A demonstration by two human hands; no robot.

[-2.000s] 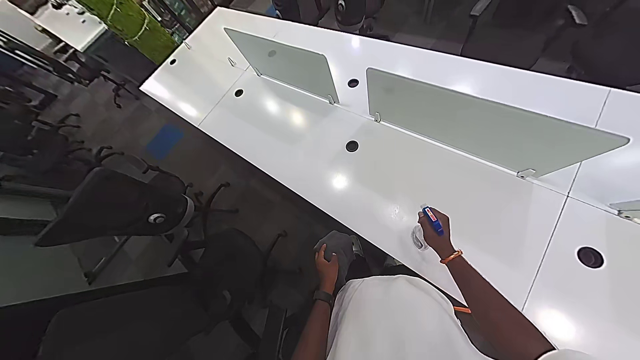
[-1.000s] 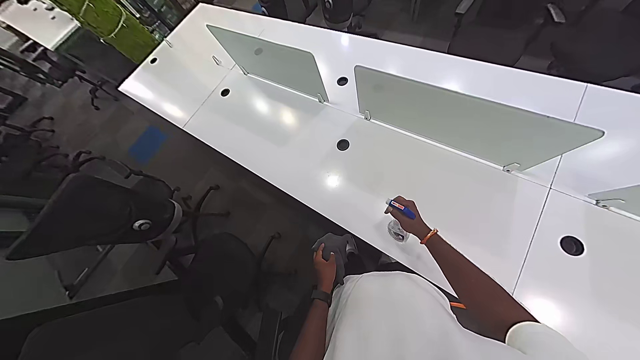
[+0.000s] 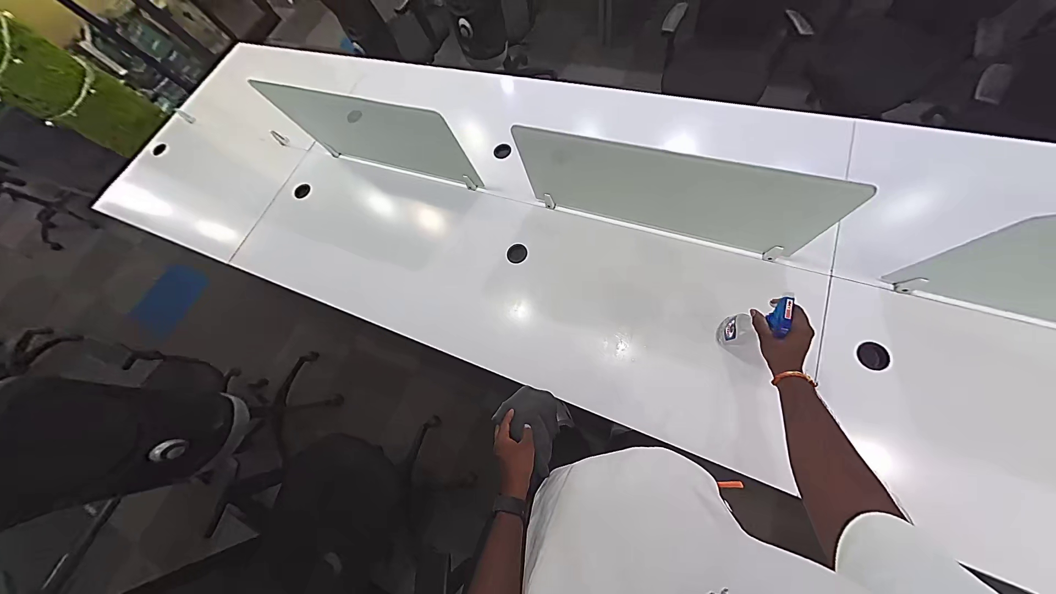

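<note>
My right hand [image 3: 784,334] grips a clear plastic spray bottle [image 3: 733,330] by its blue trigger head [image 3: 780,317], over the right part of the white desk [image 3: 577,289]. The bottle's clear body bears a label and points to the left. A small patch of wet drops [image 3: 620,345] shows on the desk to the left of the bottle. My left hand [image 3: 516,441] holds a grey cloth [image 3: 535,412] at the near edge of the desk, close to my body.
Frosted divider panels [image 3: 685,190] stand clamped along the desk's middle. Round black cable holes [image 3: 873,355] are set in the top. Black office chairs [image 3: 115,437] stand at the left, and more are beyond the far edge. A blue patch [image 3: 169,301] lies on the floor.
My right hand has moved with the spray bottle to the right along the desk, near the panel joint. My left hand still holds the cloth at the near edge.
</note>
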